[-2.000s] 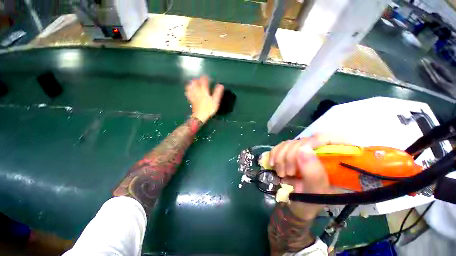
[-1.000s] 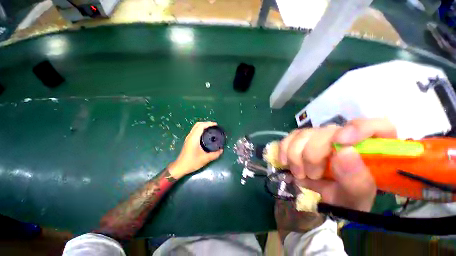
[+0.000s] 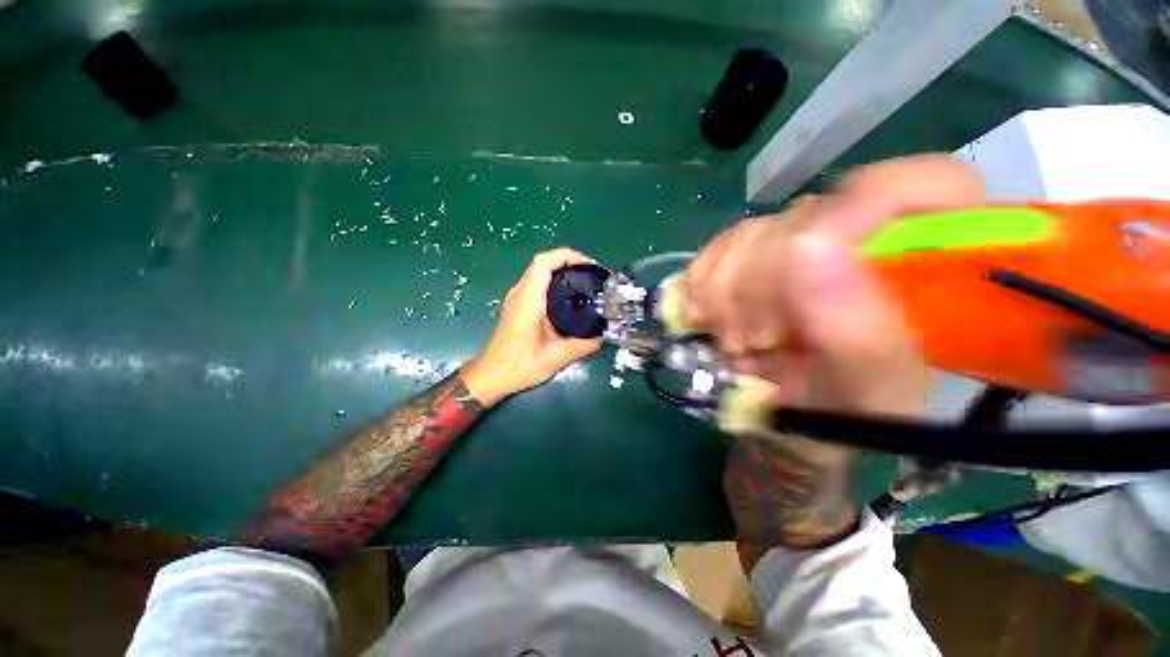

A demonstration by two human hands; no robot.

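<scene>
My left hand (image 3: pixel 524 336) is closed around a black cylindrical housing (image 3: pixel 576 303), held upright on the green belt with its round end and central hole facing up. My right hand (image 3: pixel 808 302), blurred, grips the orange electric screwdriver (image 3: pixel 1001 298) with its yellow-green strip. The silver screwdriver nose (image 3: pixel 625 308) is at the right edge of the housing's top; whether it touches cannot be told. A thin clear tube curves over the nose, and cream tape (image 3: pixel 747 403) is beside it. A thick black cable (image 3: pixel 975 442) runs along below the tool.
Two black housings lie on the belt, at the far left (image 3: pixel 130 75) and at the back (image 3: pixel 744 98). Tiny silver specks are scattered left of my hand. A white metal post (image 3: pixel 885 90) stands at back right. A white box (image 3: pixel 1091 152) is behind the tool.
My left hand took a housing from the back of the belt and brought it close. The screwdriver nose has closed the gap to the housing's right edge. The view has tilted down.
</scene>
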